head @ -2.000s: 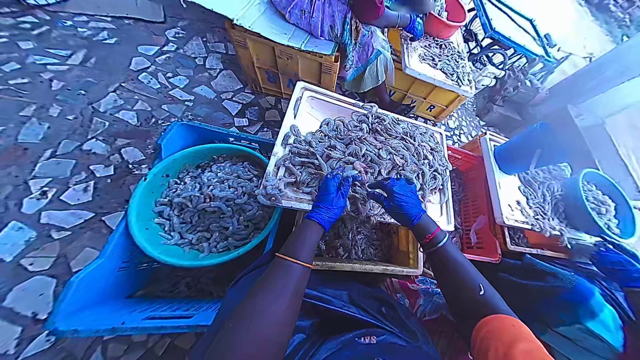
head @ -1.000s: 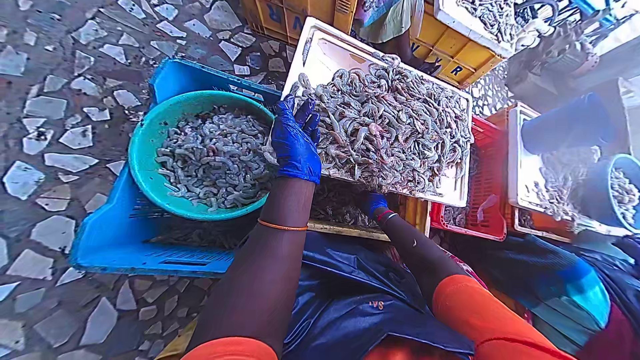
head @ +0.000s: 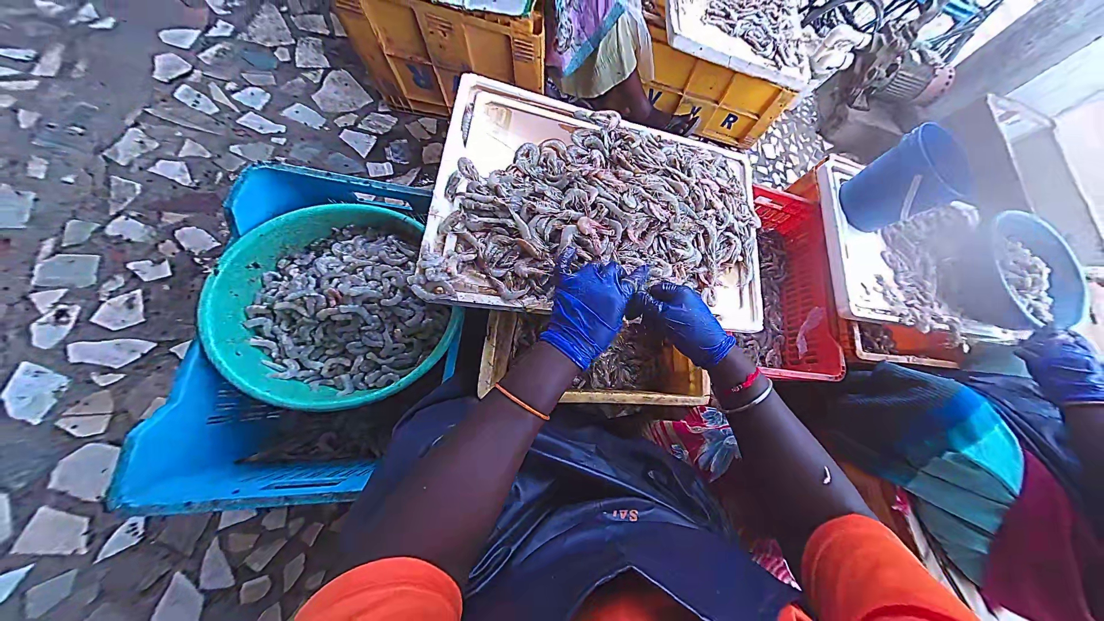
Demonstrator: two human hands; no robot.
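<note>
A white tray [head: 496,129] heaped with shrimp [head: 604,198] lies in front of me. My left hand [head: 591,306], in a blue glove, is at the tray's near edge with its fingertips together by the shrimp. Close beside it is my gloved right hand [head: 681,319], fingers bent; the two hands nearly meet over a small dark piece, perhaps a shrimp, too small to tell which hand holds it. Under the tray, a yellow crate [head: 595,397] contains more shrimp or scraps. To the left, a green basin [head: 226,345] holds many greyish shrimp, apparently peeled.
The basin rests on a blue crate [head: 164,457]. Right of the tray are a red crate [head: 819,345] and another white tray [head: 849,267] with shrimp and a blue bucket [head: 906,177]. A co-worker's gloved hand [head: 1065,366] is at far right. Yellow crates [head: 448,52] stand ahead.
My left hand has moved right from between basin and tray to the tray's near edge. My right hand has come up from below that edge, and both hands are together again.
</note>
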